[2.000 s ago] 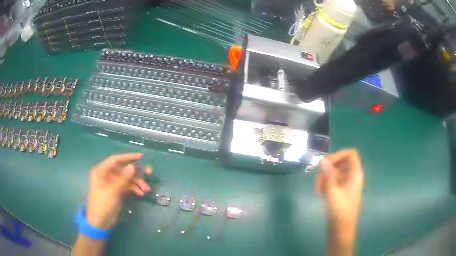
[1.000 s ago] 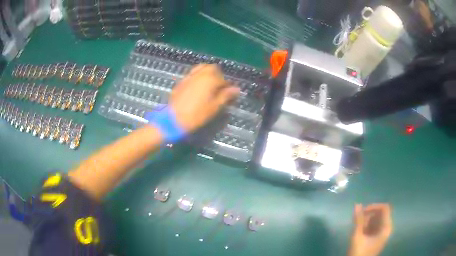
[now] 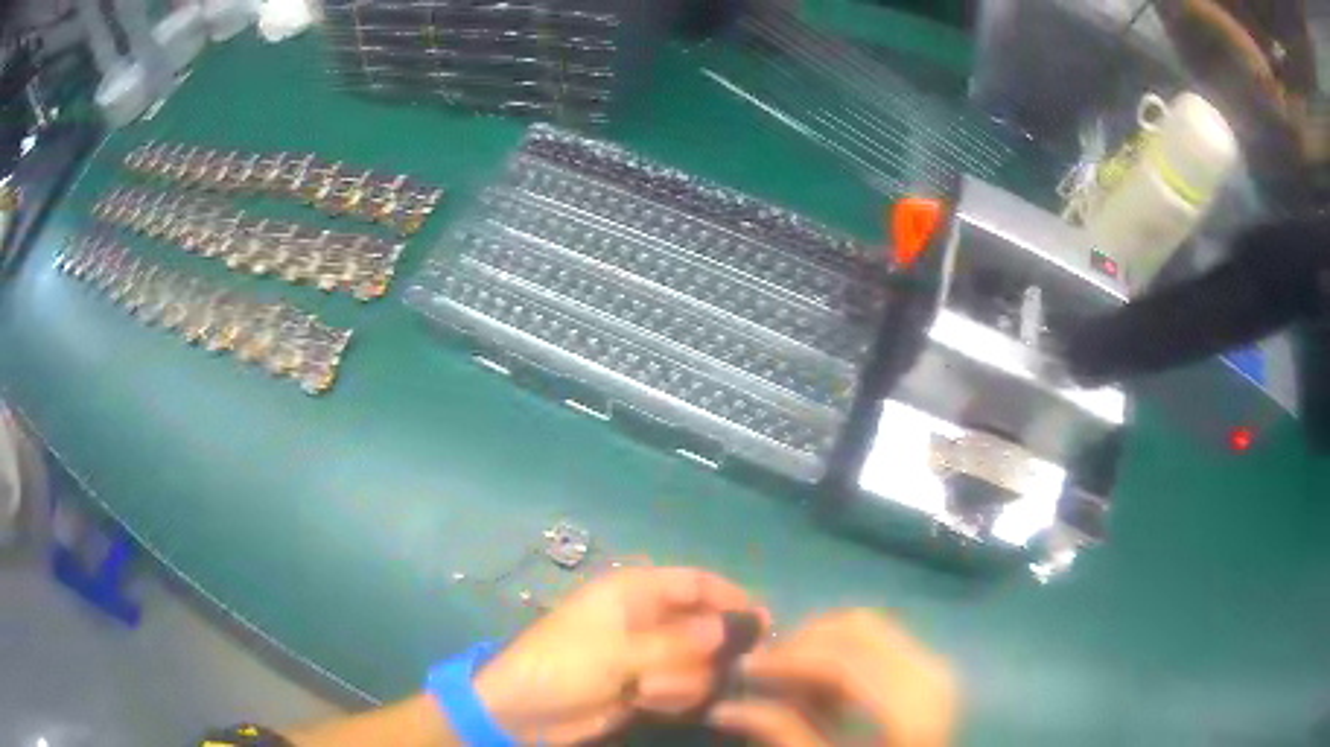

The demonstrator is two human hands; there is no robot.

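My left hand [image 3: 620,649], with a blue wristband, is at the bottom centre with its fingers pinched on a small dark part [image 3: 741,633]. My right hand [image 3: 861,679] is beside it, blurred, its fingertips close to the same part; whether it grips anything cannot be told. One small grey module [image 3: 568,546] with a thin lead lies on the green mat just above my left hand. Any other modules of that row are hidden by my hands. The wide grey parts tray [image 3: 584,401] holds close rows of tiny dark parts.
The silver bench fixture [image 3: 1006,394] stands right of the tray, with an orange cap [image 3: 915,229] at its corner and a black arm [image 3: 1211,314] over it. Three rows of subassemblies [image 3: 248,241] lie left. Black trays [image 3: 467,51] and a cream bottle [image 3: 1174,175] are at the back.
My left hand has come back from over the parts tray to the front of the bench. My right hand has moved left to meet it. The view has shifted, so the bench things appear further right.
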